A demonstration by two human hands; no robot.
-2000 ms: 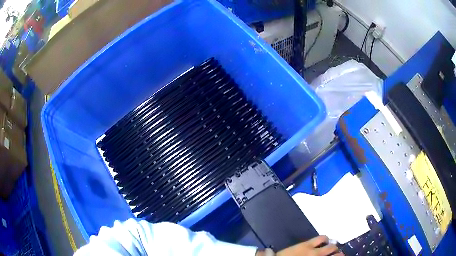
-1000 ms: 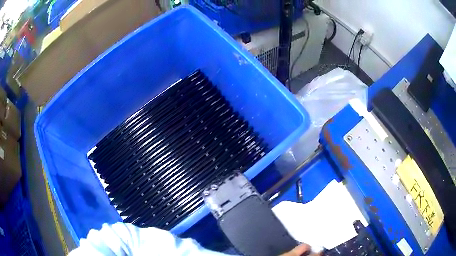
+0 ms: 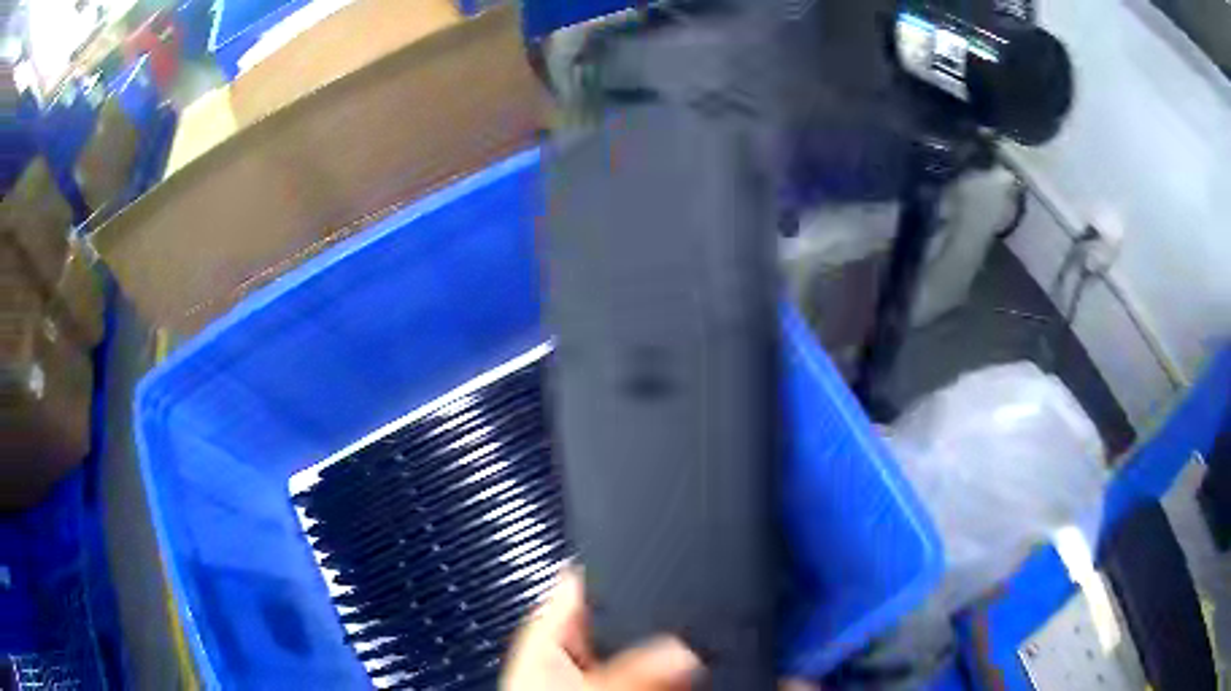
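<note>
A long matte-black plastic cover (image 3: 662, 365) is held upright close to the camera, blurred by motion. Its smooth face shows and it hides the middle of the blue tote (image 3: 189, 500). My left hand (image 3: 594, 655) is at the bottom edge, partly cut off, shut on the cover's lower end; its sleeve is out of view. My right hand is not seen; a small skin-coloured patch beside the cover at the bottom edge is too small to tell. A dense row of stacked black covers (image 3: 446, 520) stands in the tote.
A brown carton (image 3: 338, 162) stands behind the tote. A black stand (image 3: 911, 270) and a whitish plastic bag (image 3: 1006, 446) are right of the tote. At lower right, the blue bench edge, perforated plate (image 3: 1073, 661) and another black cover (image 3: 1168, 594) show.
The held cover has come up from the tote's near rim to upright in front of the camera, now showing its smooth face. The view has tilted up; the paper and keyboard are out of view.
</note>
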